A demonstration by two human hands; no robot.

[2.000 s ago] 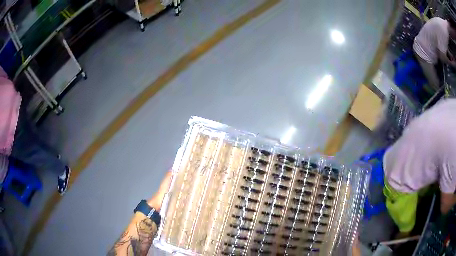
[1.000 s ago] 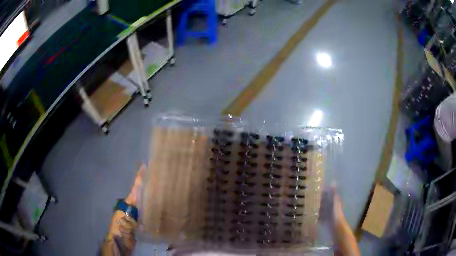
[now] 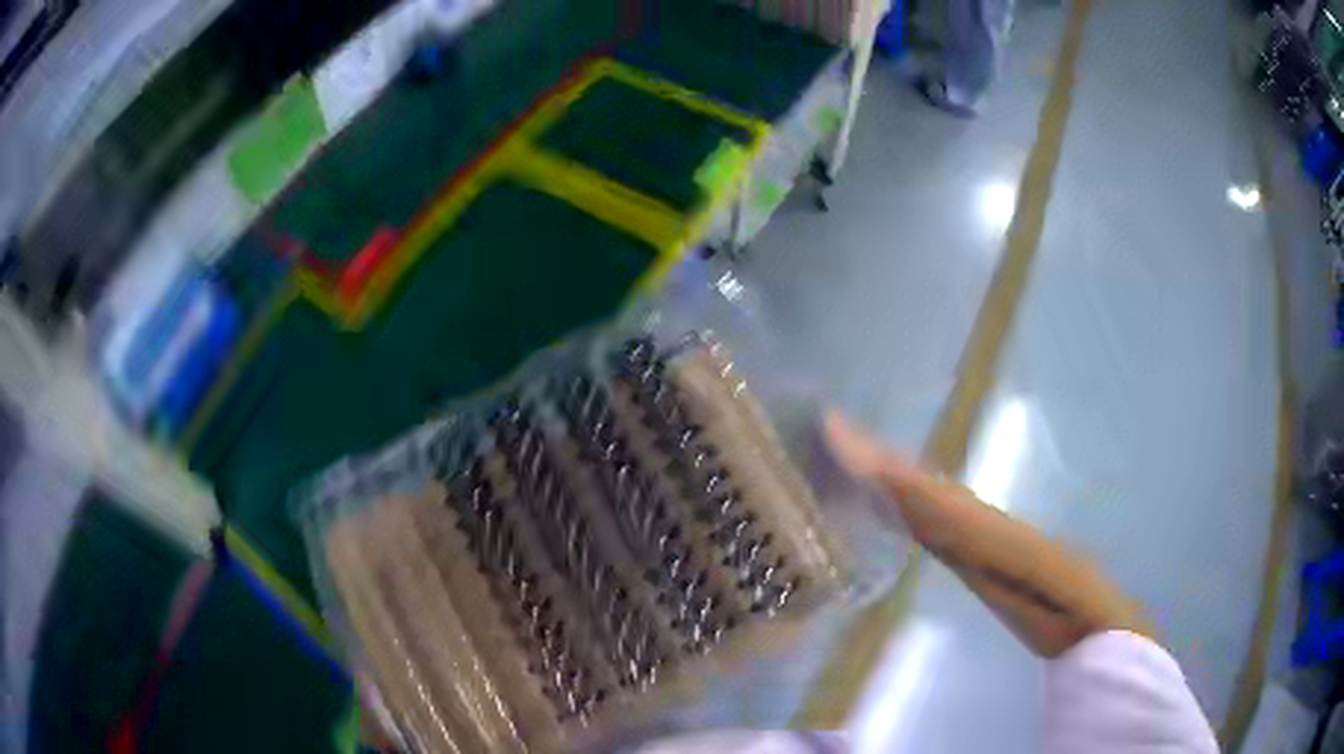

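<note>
A clear blister tray [image 3: 590, 545] is held tilted in front of me, its far edge over the front part of the green-matted bench. Several rows of small dark parts fill its middle and right; the left rows look without parts, with brown showing through. My right hand [image 3: 870, 464] is at the tray's right edge, blurred, and grips it there. My left hand is not clearly visible; only a small skin-coloured patch shows at the tray's lower left edge.
The bench with a green mat [image 3: 501, 273] lies ahead and left, marked with yellow, red and blue tape. A blue object [image 3: 192, 346] is at its back left. A person's legs [image 3: 973, 52] stand beyond the bench. Grey floor with yellow-brown lines runs on the right.
My view has turned towards the green bench on the left. The tray has tilted and now overlaps the bench's front. My left wrist has dropped out of view; more of my right arm shows.
</note>
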